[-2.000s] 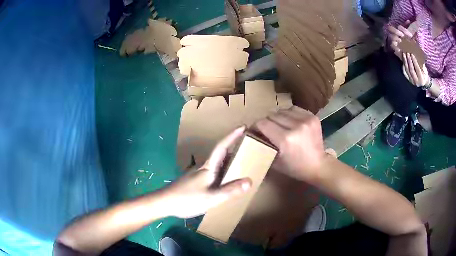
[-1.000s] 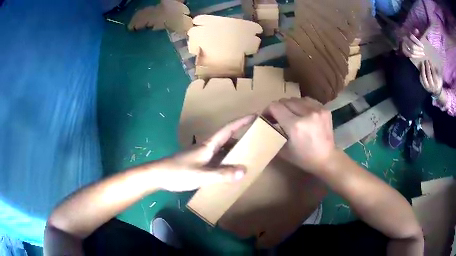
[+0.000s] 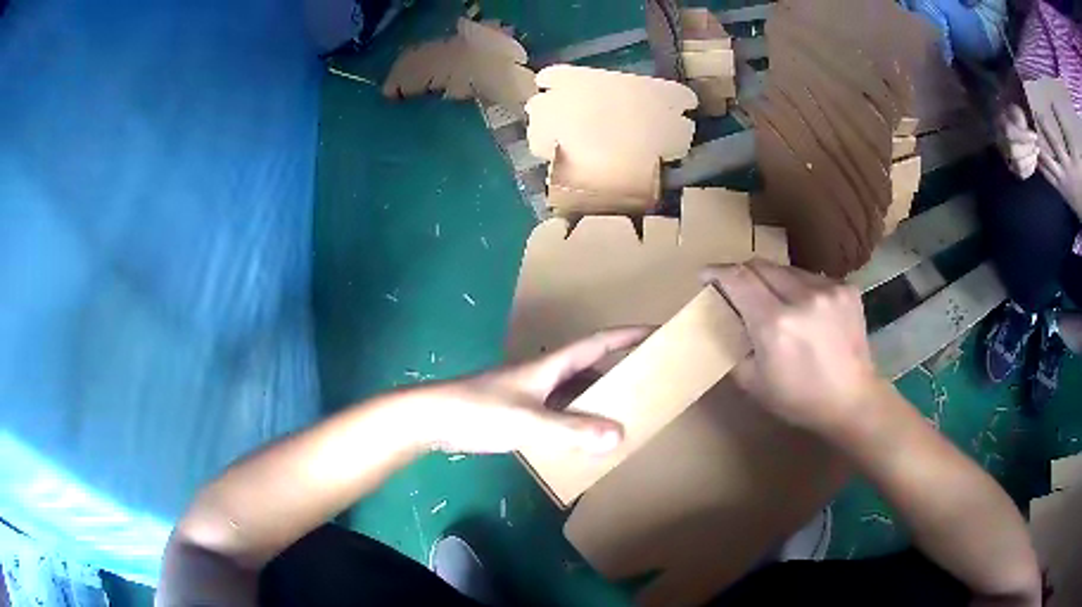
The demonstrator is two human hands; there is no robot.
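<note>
A small brown folded mailer box is held tilted in the air, its upper end to the right. My left hand grips its lower left part, thumb on the near face and fingers behind. My right hand is closed around its upper right end; its fingertips are partly hidden there. Below lies a stack of flat die-cut blanks with tabs and slots along the far edge, partly covered by my hands and the box.
A part-folded blank stands beyond the stack. A fanned pile of blanks lies on the wooden pallet. A blue-wrapped load is at the left. A person sits at the right holding cardboard.
The view has shifted, so the stack and pallet show further right. The box has tilted closer to level. Both hands remain on it.
</note>
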